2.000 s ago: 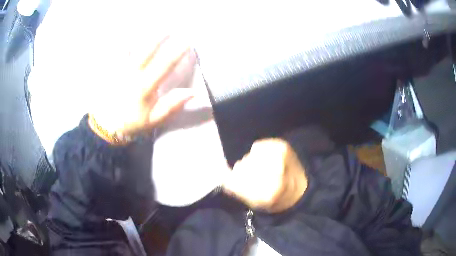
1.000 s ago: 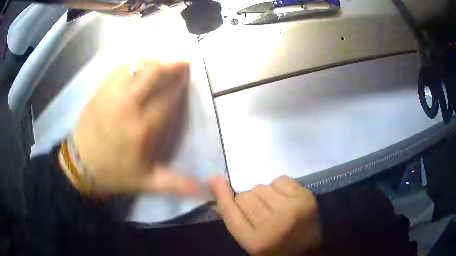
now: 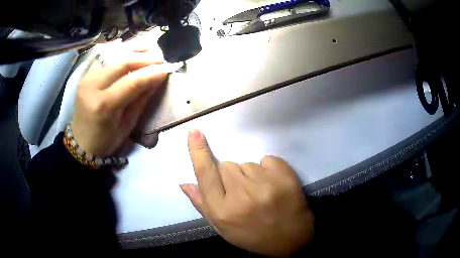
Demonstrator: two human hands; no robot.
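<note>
The dark sewing machine head (image 3: 85,22) hangs at top left. A black rounded attachment (image 3: 179,43) hangs beside the needle area. My left hand (image 3: 118,95), with a beaded bracelet, is at the machine, its fingertips just below this attachment. A small bright white bit shows at the fingertips; whether they hold it is unclear. My right hand (image 3: 252,199) rests palm down on the white table front (image 3: 323,121), index finger extended and thumb apart, with nothing seen in it. No panel shows between the hands.
Blue and silver cutters (image 3: 282,16) lie behind the needle area on the beige plate (image 3: 302,55). Black scissors handles (image 3: 428,93) are at the right edge. A measuring strip (image 3: 353,179) follows the table's front edge. Pale folded pieces (image 3: 43,98) are at left.
The pale panel that was under both hands is gone from in front, baring the table. My left hand has moved up to the needle area. My right hand's index finger now points forward.
</note>
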